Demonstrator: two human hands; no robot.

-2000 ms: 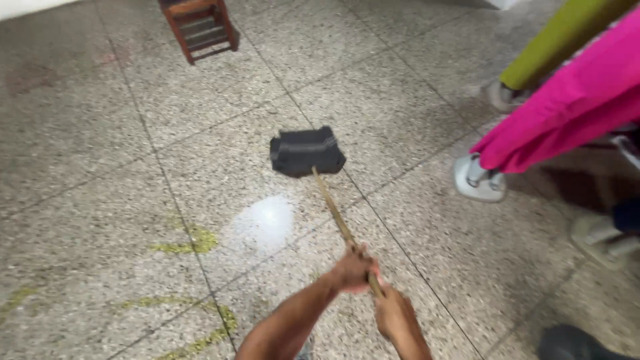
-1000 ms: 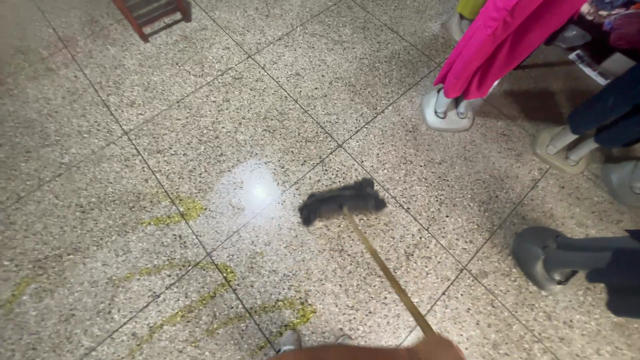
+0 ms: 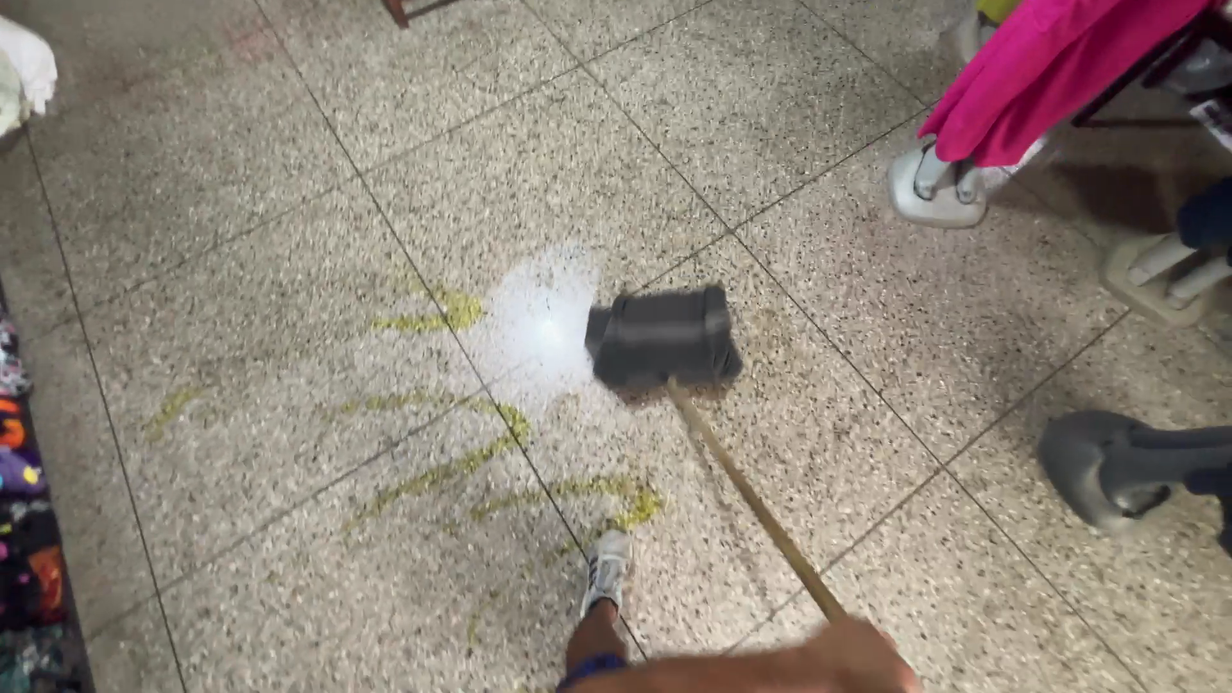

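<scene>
At the bottom edge, my left hand (image 3: 857,654) grips a thin wooden pole (image 3: 756,496), its forearm reaching in from the left. The pole slopes up and left to a floor mop's head wrapped in dark cloth (image 3: 664,337), which is slightly blurred near the middle of the view. Left of the cloth, a bright white patch of light (image 3: 549,322) shines on the speckled floor. Yellow smears (image 3: 510,423) curve over the floor further left and below. My right hand is out of view.
A foot in a white sneaker (image 3: 606,568) stands by the lowest yellow smear. Mannequin bases (image 3: 938,192) stand at the right, one under pink trousers (image 3: 1039,77), with a dark grey base (image 3: 1088,472) lower down. Colourful goods (image 3: 24,539) line the left edge.
The wrapped mop head has shifted across the floor and now lies right beside the light patch. My right hand, seen on the pole two seconds ago, has left the view. The view has shifted.
</scene>
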